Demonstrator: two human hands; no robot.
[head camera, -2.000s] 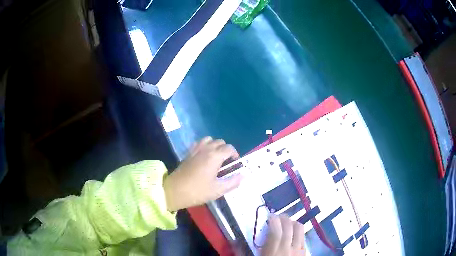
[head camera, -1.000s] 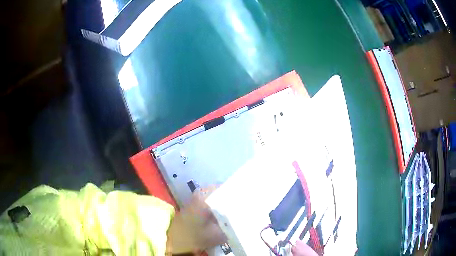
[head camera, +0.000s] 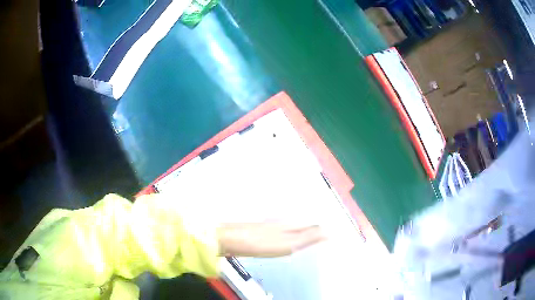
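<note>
A flat white unit (head camera: 234, 176) lies on a red foam pad (head camera: 317, 146) whose edges show around it; its surface is overexposed, with dark patches along the upper left edge. My left hand (head camera: 270, 239), in a yellow-green sleeve, reaches across the unit with fingers extended and holds nothing that I can see. Whether it touches the surface I cannot tell. The back plate (head camera: 463, 234) is raised and tilted at the right, blurred, with dark patches at the frame's edge. My right hand is not in view.
On the green bench (head camera: 293, 53), black tape strips on a white liner (head camera: 141, 50) lie at the upper left by a green wrapper (head camera: 198, 13). Another unit on red foam (head camera: 410, 105) lies at the far edge. A brown carton (head camera: 446, 76) stands beyond.
The back plate has been lifted off the unit and moved right. My left hand has let go of its edge and moved over the uncovered unit. My right hand has left the picture.
</note>
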